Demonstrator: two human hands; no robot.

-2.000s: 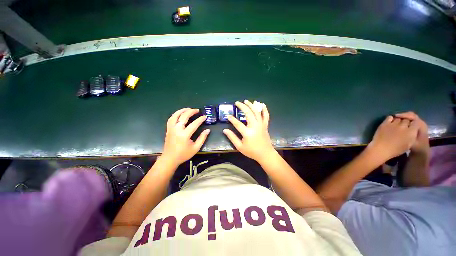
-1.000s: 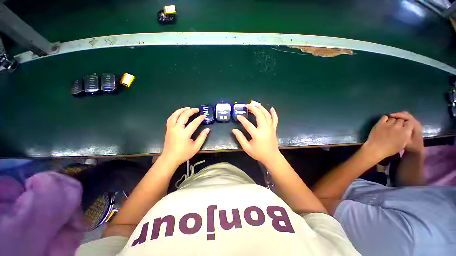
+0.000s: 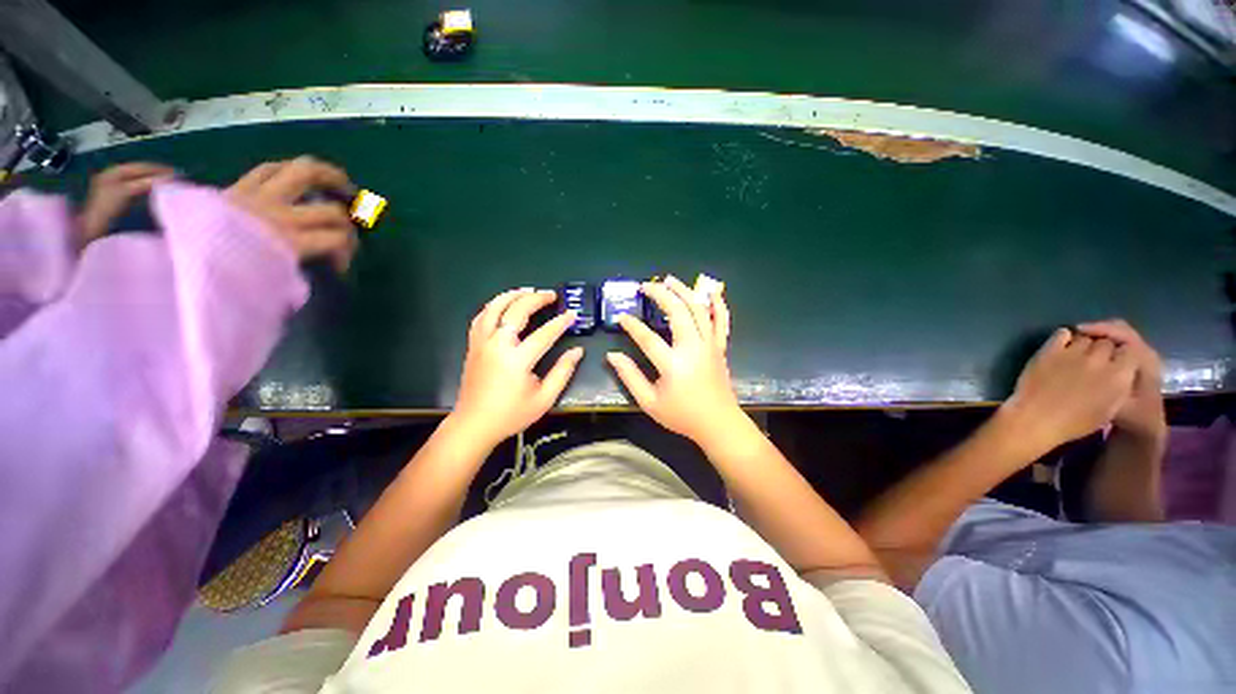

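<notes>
Three small black units stand side by side in a short row on the green bench. The left unit shows pale marks on a dark screen. The middle unit has a lit, whitish screen. The right unit is mostly hidden under my right hand. A small yellow-and-white piece shows at the row's right end, behind my fingers. My left hand touches the row's left end with its fingertips. My right hand rests its fingers over the right and middle units.
At left, another person's hands in pink sleeves cover the spot beside a yellow-and-white piece. Beyond the pale strip lies a black unit with a yellow-and-white piece. At right, a neighbour's clasped hands rest at the bench edge.
The person in pink sleeves has reached in from the left over the other row of units, now hidden. My right hand moved slightly off the right unit, then back over it. The middle screen's picture changed.
</notes>
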